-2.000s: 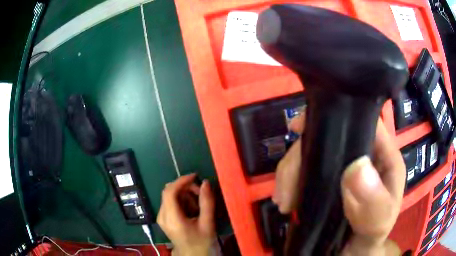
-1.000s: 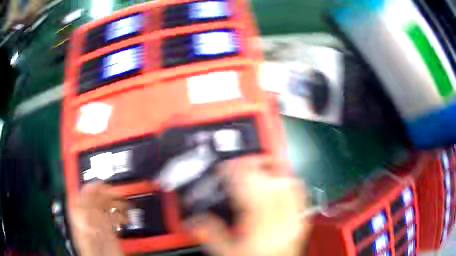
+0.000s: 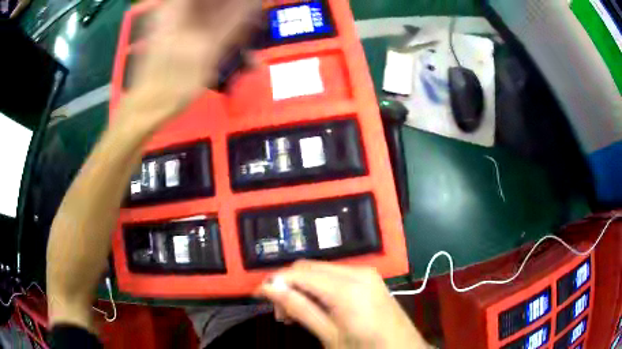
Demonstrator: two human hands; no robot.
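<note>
The orange-red tray (image 3: 397,238) lies in front of me. Several black handsets lie face-down in its lower pockets, such as one at lower right (image 3: 310,230); one at upper right (image 3: 300,20) shows a lit blue-white screen. A pocket below that holds only a white paper label (image 3: 296,78). My left hand (image 3: 204,31) is blurred over the tray's upper left, with a dark thing (image 3: 233,69) under it; its grip is unclear. My right hand (image 3: 327,296) is at the tray's front edge, fingers closed on a small white end, apparently the white cable's (image 3: 470,283).
A black mouse (image 3: 466,99) lies on a white sheet right of the tray. The barcode scanner (image 3: 395,146) stands partly hidden along the tray's right edge. Monitors flank the bench, one at right (image 3: 552,75). Stacked trays with handsets (image 3: 485,320) are at lower right.
The scanner has left my hand and is beside the tray. My left hand has moved up across the tray. My right hand has moved down to its front edge.
</note>
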